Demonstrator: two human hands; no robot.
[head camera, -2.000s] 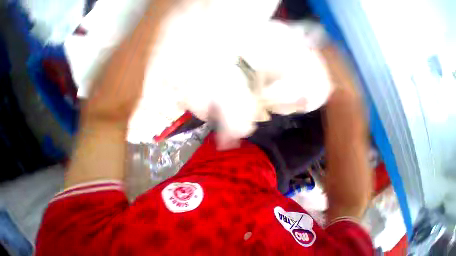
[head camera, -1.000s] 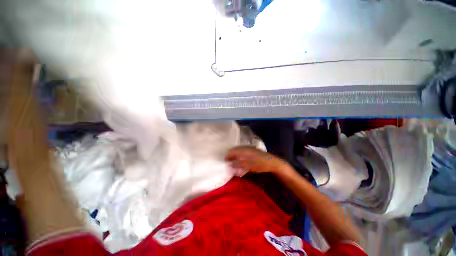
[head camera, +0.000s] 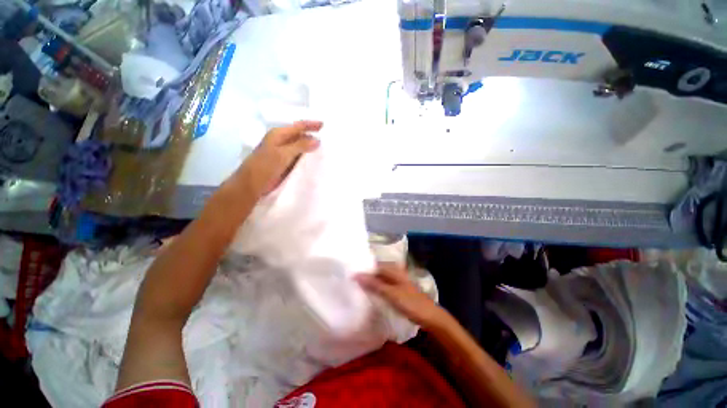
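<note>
A white garment piece (head camera: 319, 215) hangs from the white sewing table over its ruler edge toward my lap. My left hand (head camera: 285, 151) is on its upper part over the table, left of the needle area, fingers bent at the cloth. My right hand (head camera: 392, 288) holds its lower part below the table edge. The white sewing machine (head camera: 510, 56) with JACK lettering stands at the upper right, its needle and presser foot area (head camera: 438, 97) brightly lit. No cloth is seen clearly under the needle; glare hides detail there.
A pile of white pieces (head camera: 104, 319) lies below the table edge at left. A bundle of cut pieces (head camera: 630, 319) is curled at lower right. The grey table-edge ruler (head camera: 518, 212) runs across. Black scissors handles (head camera: 714, 199) are at right. Light-blue cloth (head camera: 203, 28) lies upper left.
The view has steadied and shows more of the machine and table. My left hand has come from the far left onto the cloth over the table. My right hand stays at the lower cloth.
</note>
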